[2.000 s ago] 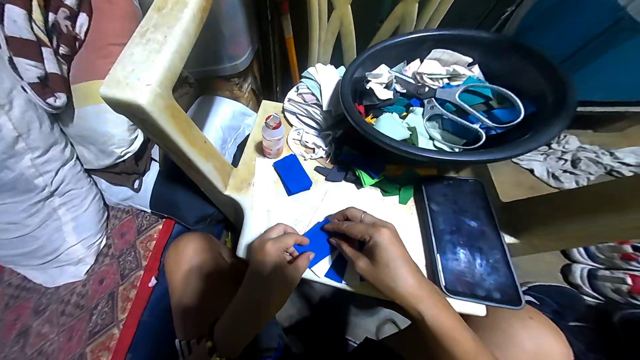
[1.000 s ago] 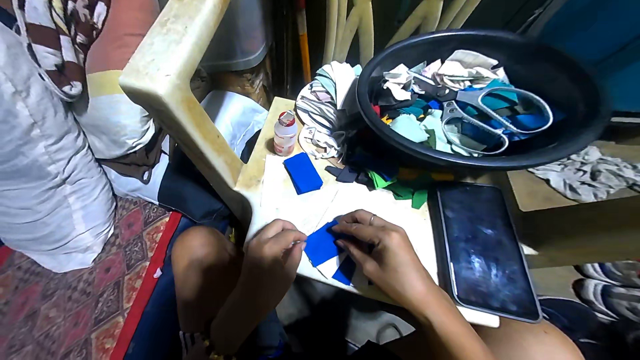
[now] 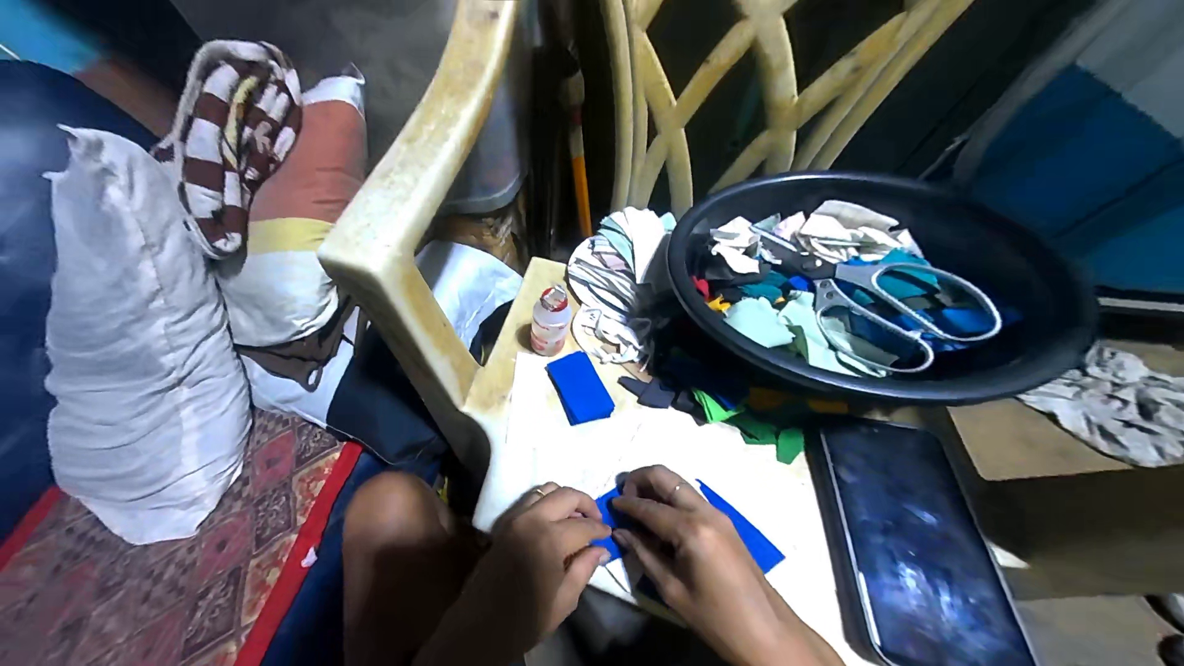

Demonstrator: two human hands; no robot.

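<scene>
At the front of the plastic chair's seat, my left hand (image 3: 558, 546) and my right hand (image 3: 680, 536) pinch a small piece of blue fabric (image 3: 609, 513) between their fingertips. Another blue cloth piece (image 3: 745, 529) lies flat beside and partly under my right hand. Farther back on white paper (image 3: 555, 458) rests a folded blue fabric rectangle (image 3: 580, 388), with a small plastic bottle (image 3: 551, 321) with a red top standing behind it. Scissors (image 3: 888, 310) lie on fabric scraps (image 3: 786, 319) in a black basin (image 3: 1045, 365). My palms hide part of the held cloth.
A large phone or tablet (image 3: 916, 536) lies to the right of my right hand. Green scraps (image 3: 754, 427) and a striped cloth bundle (image 3: 610, 277) sit near the basin. The chair's armrest (image 3: 407, 194) rises at left, beyond it pillows (image 3: 139, 324) and a red patterned mat (image 3: 213, 546).
Both hands have drawn closer together over the held blue fabric, which now shows less between the fingers. More of the other blue piece shows beside my right hand. The view has tilted upward.
</scene>
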